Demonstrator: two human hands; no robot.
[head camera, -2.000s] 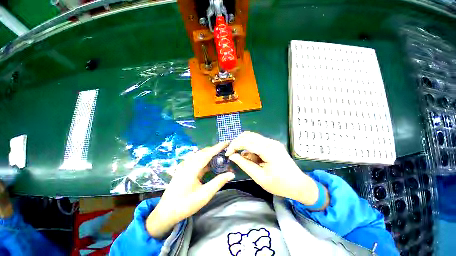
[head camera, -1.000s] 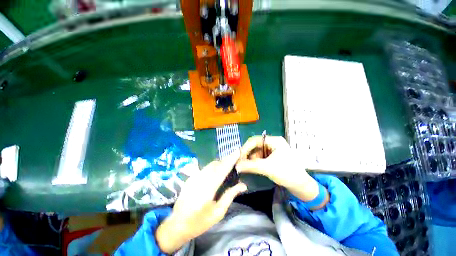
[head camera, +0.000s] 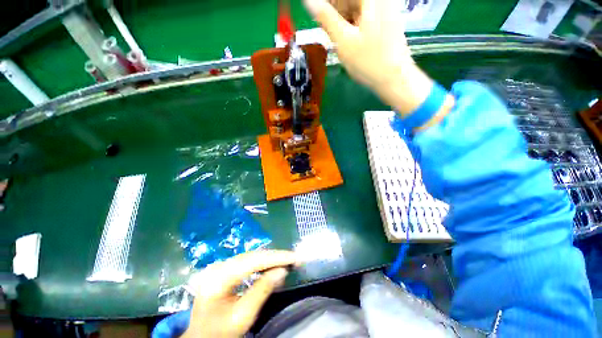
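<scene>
My left hand (head camera: 234, 294) is low in front of me, thumb and fingers pinched on a dark piece, mostly hidden, that looks like the black round housing. My right hand (head camera: 369, 49) is raised at the top edge and partly cut off, beside the red clamp handle (head camera: 285, 26); contact with it and anything in the fingers cannot be made out. The handle stands upright on the orange-brown press fixture (head camera: 270, 181), with a black nest (head camera: 300, 162) on its base. A white gridded strip (head camera: 309, 214) lies in front, with a bright white patch at its near end.
The thick white parts tray (head camera: 389, 171) is right of the fixture, partly behind my right sleeve. Clear blister trays (head camera: 554, 135) lie far right. Blue film (head camera: 214, 218) in crinkled plastic, a second gridded strip (head camera: 119, 228) and a white card (head camera: 27, 255) lie left. A metal rail (head camera: 191, 69) runs behind.
My right hand has left my left hand and risen forward to the top edge. The red handle has swung up from its lowered position. The view has tilted up, showing more behind the bench.
</scene>
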